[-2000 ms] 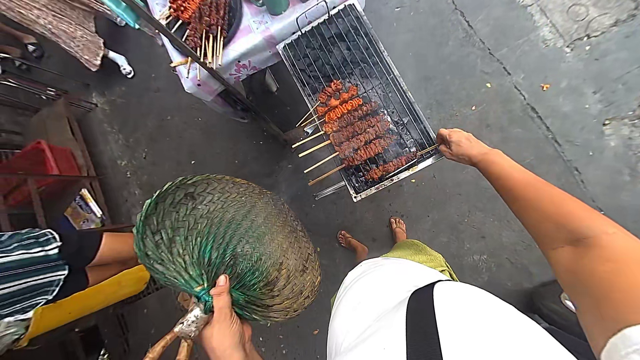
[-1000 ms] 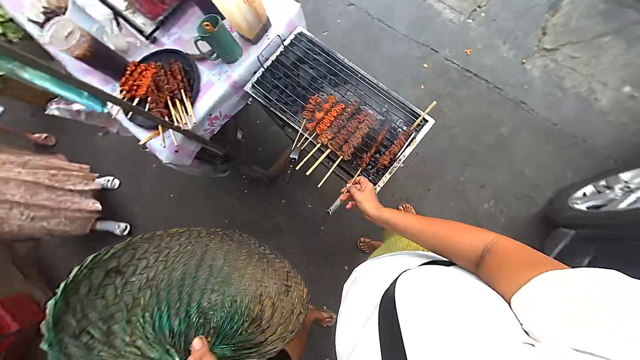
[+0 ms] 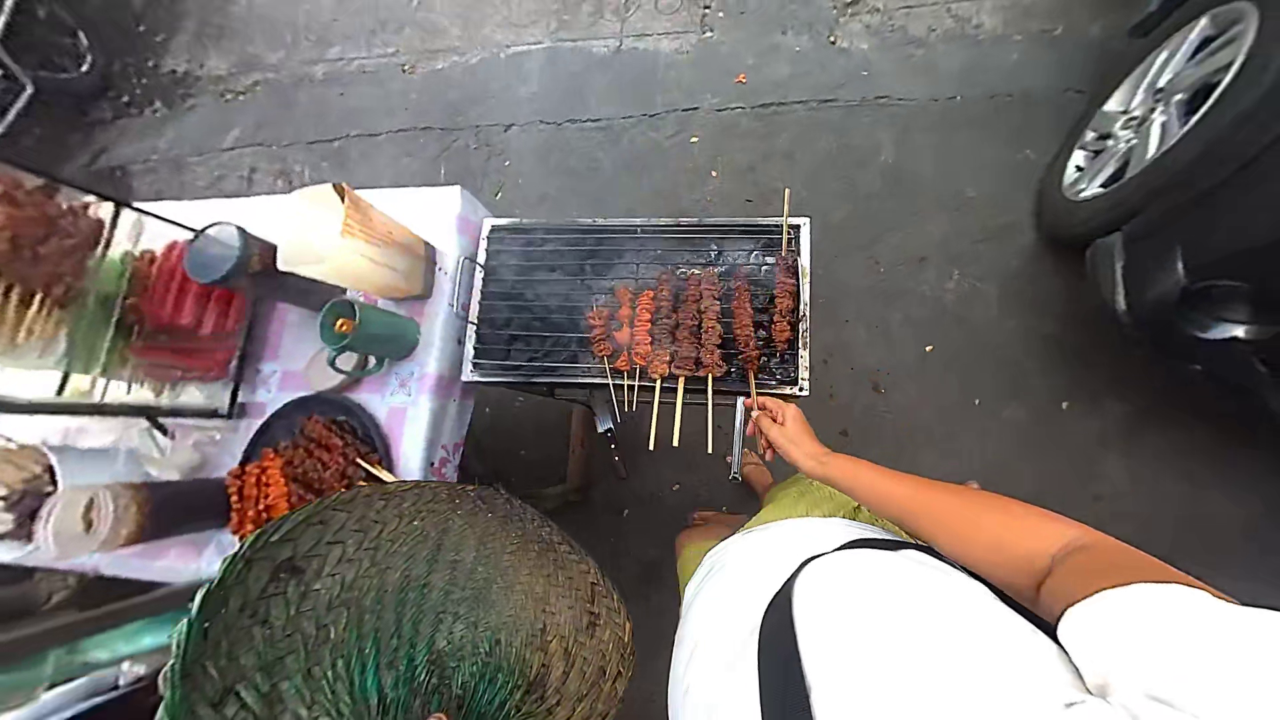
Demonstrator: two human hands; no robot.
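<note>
My right hand (image 3: 785,432) pinches the stick of a meat skewer (image 3: 745,325) at the near edge of the charcoal grill (image 3: 640,378). Just right of that skewer lies another one (image 3: 785,300), its stick pointing away from me. Several more skewers (image 3: 687,325) lie side by side on the grate, sticks towards me. A woven fan (image 3: 400,600), green and brown, fills the lower left; only a fingertip of my left hand (image 3: 437,716) shows at its bottom edge. Metal tongs (image 3: 738,440) and a black-handled knife (image 3: 610,435) hang at the grill's near side.
Left of the grill, a table with a patterned cloth (image 3: 425,400) bears a green mug (image 3: 368,335), a dark plate of skewers (image 3: 330,405), a dark cup (image 3: 225,255), jars and a glass case (image 3: 120,405) of food. A car wheel (image 3: 1150,115) stands at the upper right.
Two seconds ago my right hand was at the grill's right corner; now it is on a skewer's stick at the near edge. One skewer now points its stick away from me. The view has turned.
</note>
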